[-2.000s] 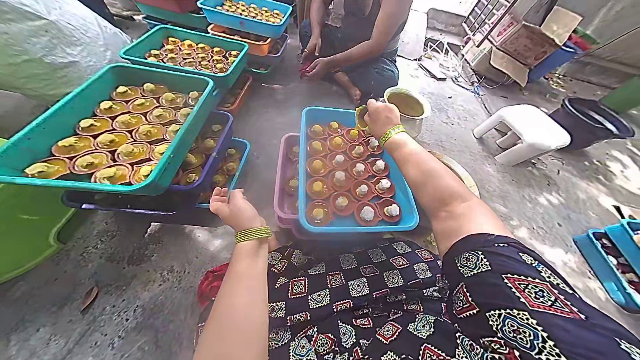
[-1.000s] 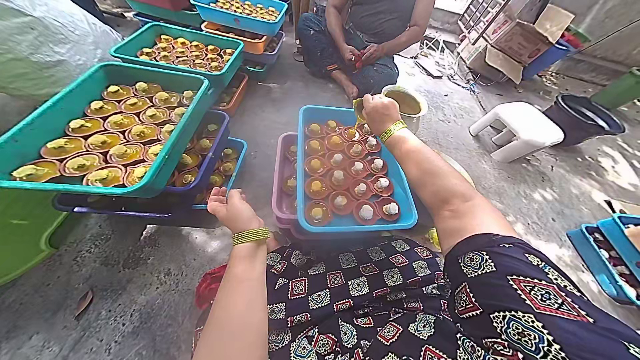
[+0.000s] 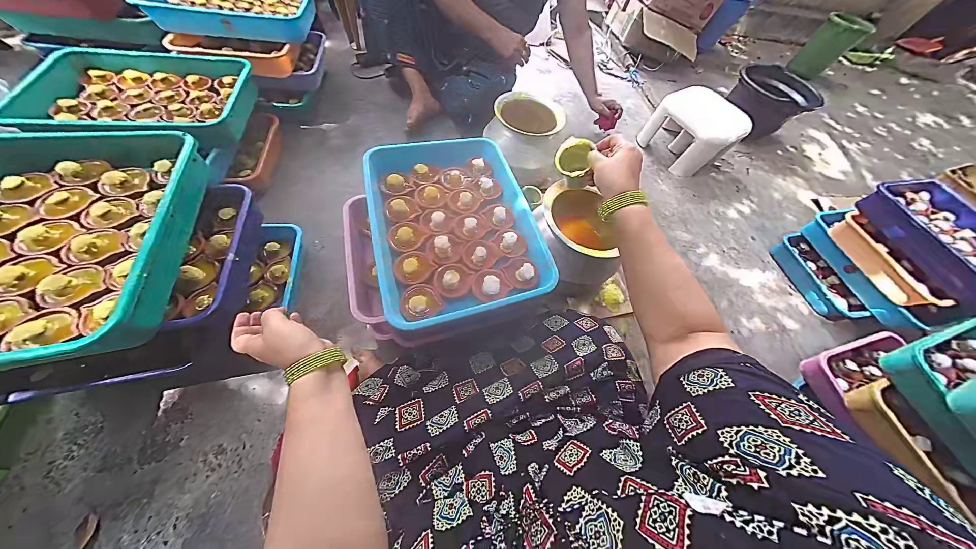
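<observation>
My right hand [image 3: 616, 166] grips a small yellow-green cup [image 3: 574, 157] by its edge, above a metal pot of orange-brown liquid [image 3: 581, 219]. Before me a blue plastic tray [image 3: 467, 320] rests on a pink one [image 3: 358, 267]. It holds rows of small clay cups, some with white tufts [image 3: 490, 285] and some with yellow ones [image 3: 418, 303]. My left hand [image 3: 276, 335], palm partly up with fingers a little curled, holds nothing visible. It is near the front corner of a green tray [image 3: 183, 252] of clay cups filled with yellow liquid.
Stacked trays, one of them purple [image 3: 242, 229], stand at the left, and more [image 3: 911, 259] at the right. A second pot [image 3: 529, 114] is behind the blue tray. Beyond it sits another person [image 3: 488, 46], one hand holding something dark pink. A white stool [image 3: 698, 126] and black bucket [image 3: 774, 99] stand back right.
My right hand has moved with the cup from the far right corner of the blue tray to above the pot. The view has shifted. The other person's hands, together before, are now apart.
</observation>
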